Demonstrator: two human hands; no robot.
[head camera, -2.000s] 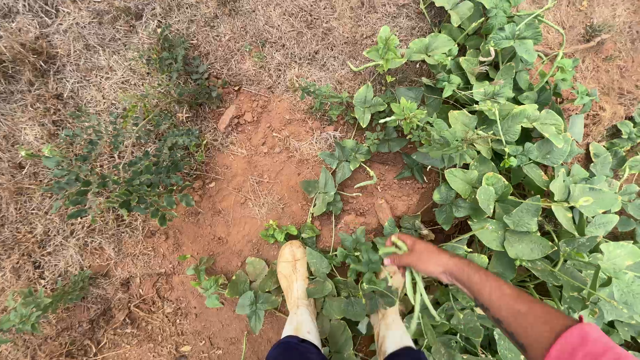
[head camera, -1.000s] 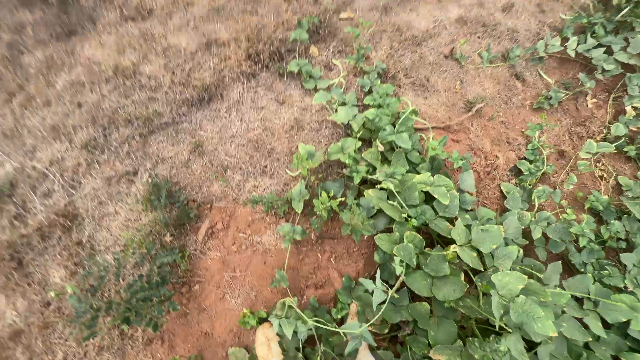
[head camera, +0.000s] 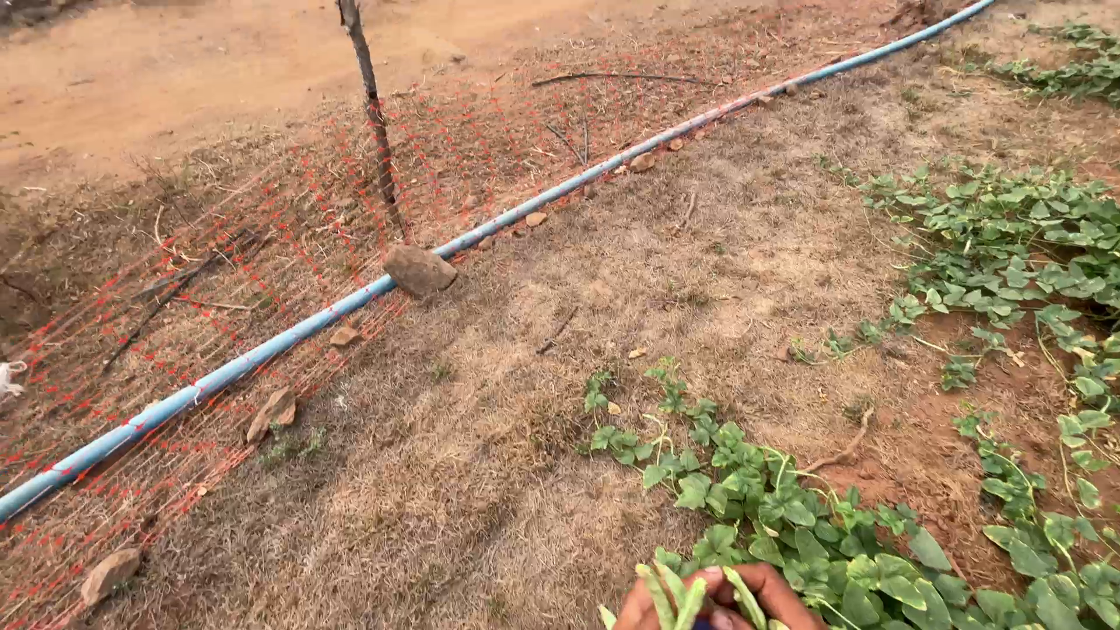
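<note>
At the bottom edge, my left hand (head camera: 640, 609) and my right hand (head camera: 774, 597) are close together, both cut off by the frame. Long pale-green pods (head camera: 689, 604) stick up between the fingers of the left hand. Another green pod (head camera: 744, 597) shows by the fingers of the right one. The palms and the lower ends of the pods are hidden. Leafy green vines (head camera: 809, 534) spread over the soil just beyond and to the right of the hands.
A blue pipe (head camera: 289, 337) runs diagonally over orange netting (head camera: 254, 280), with a large rock (head camera: 420, 269) against it. A wooden post (head camera: 376, 122) stands behind. Dry grass (head camera: 472, 437) covers the ground before the pipe; more vines (head camera: 1015, 236) grow at right.
The view has swung up and outward from the feet to the pipe and netting. Two seconds ago only my right hand showed, holding pods over the vines; now both hands are together.
</note>
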